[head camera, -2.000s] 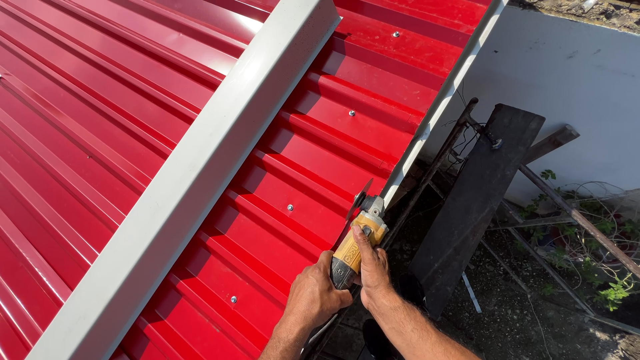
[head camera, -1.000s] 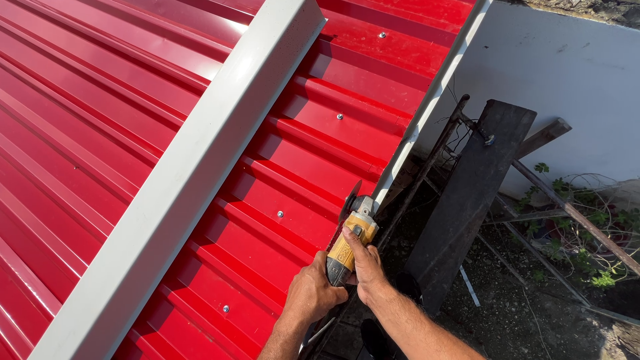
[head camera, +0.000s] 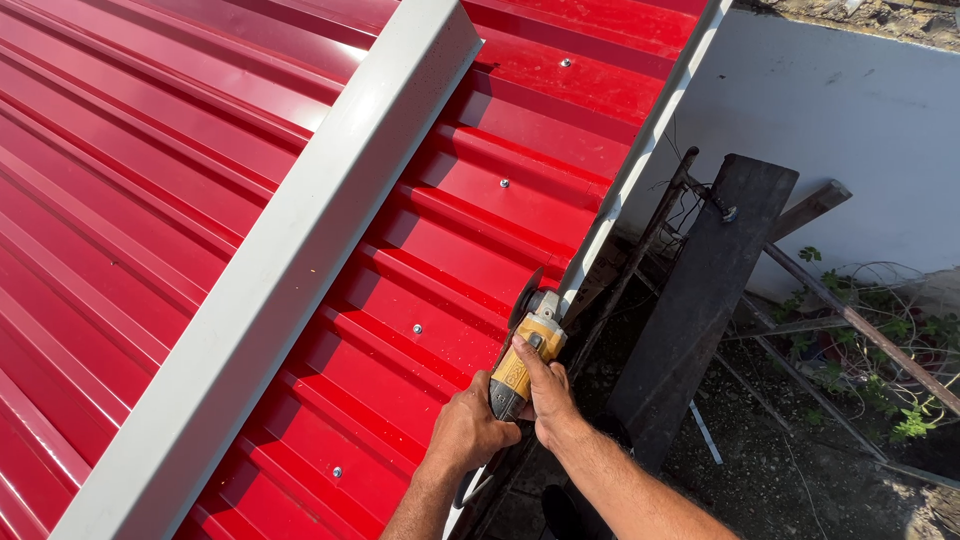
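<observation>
Both my hands grip a yellow and black angle grinder (head camera: 525, 360) at the right edge of the red corrugated metal roofing sheet (head camera: 450, 277). My left hand (head camera: 472, 427) wraps the rear of its body, and my right hand (head camera: 547, 390) holds the middle, thumb on top near the switch. The thin disc (head camera: 525, 296) stands upright against the red ribs close to the edge. A white metal edge strip (head camera: 637, 165) runs along the sheet's side, touching or just beside the grinder head. Whether the disc is spinning cannot be told.
A pale grey metal box-shaped beam (head camera: 277, 262) lies diagonally across the roofing. Screws (head camera: 504, 183) dot the sheet. Below on the right are a dark plank (head camera: 705, 300), rusty scaffold pipes (head camera: 862, 322), a white wall (head camera: 840, 135) and green plants (head camera: 911, 424).
The grinder, held in both my hands, has moved a little down along the sheet's edge, toward me. The view has shifted slightly.
</observation>
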